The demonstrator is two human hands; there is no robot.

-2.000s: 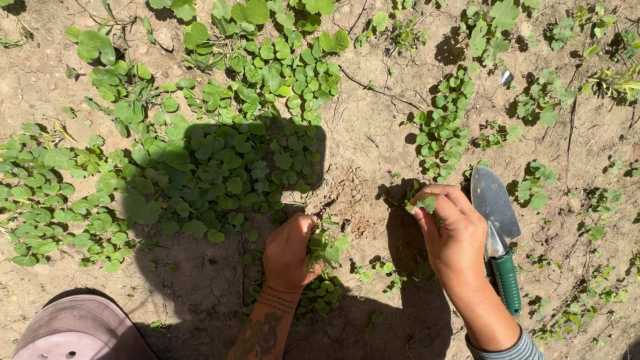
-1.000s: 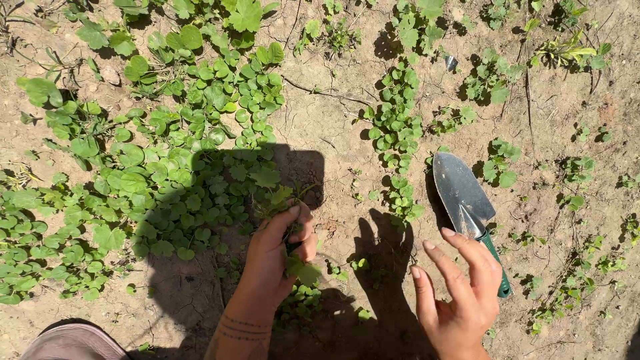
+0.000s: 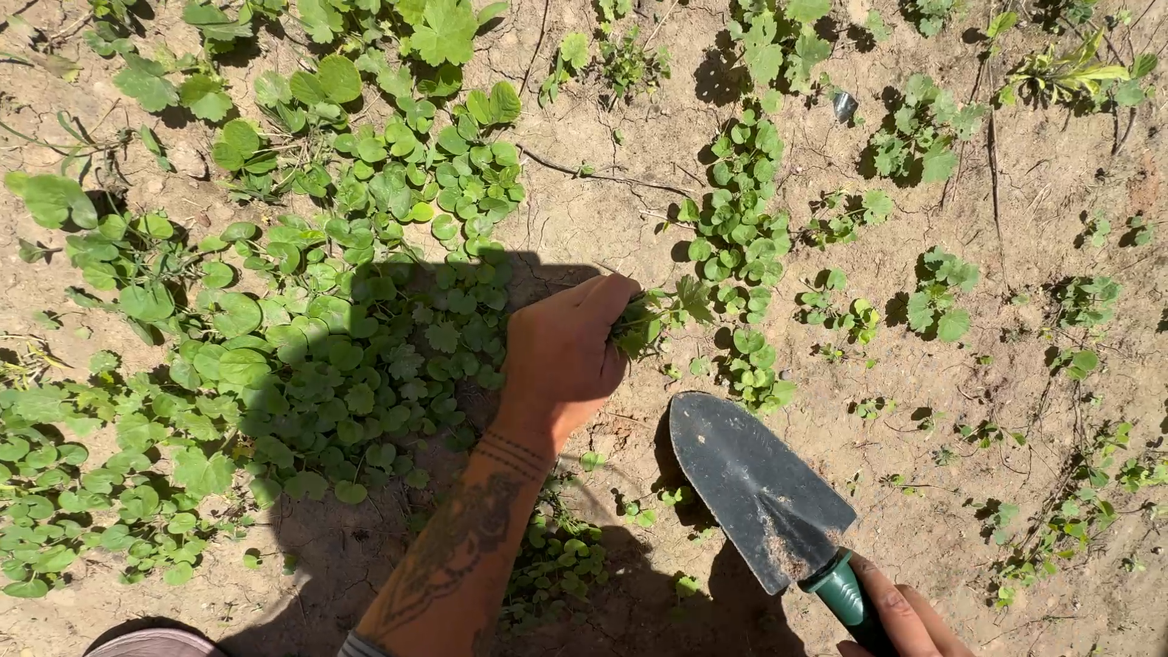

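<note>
My left hand (image 3: 570,351) is closed around a small bunch of green leafy weeds (image 3: 641,324), whose leaves stick out to the right of the fist. At the lower right, my right hand (image 3: 903,611) grips the green handle (image 3: 847,598) of a garden trowel; part of the hand is cut off by the frame's bottom edge. The trowel's dark metal blade (image 3: 753,479) points up and left, with some soil near its neck. Its tip is below a narrow strip of round-leaved plants (image 3: 744,210).
Dense low plants (image 3: 365,365) cover the left side, partly in my shadow. Small scattered weeds (image 3: 935,292) grow in dry, cracked soil on the right. A thin twig (image 3: 602,175) lies near the upper middle. A shoe tip (image 3: 153,643) shows at the bottom left.
My right hand, empty a second ago, has taken hold of the trowel, whose blade now points more to the left. My left hand still holds leaves and has moved toward the narrow plant strip.
</note>
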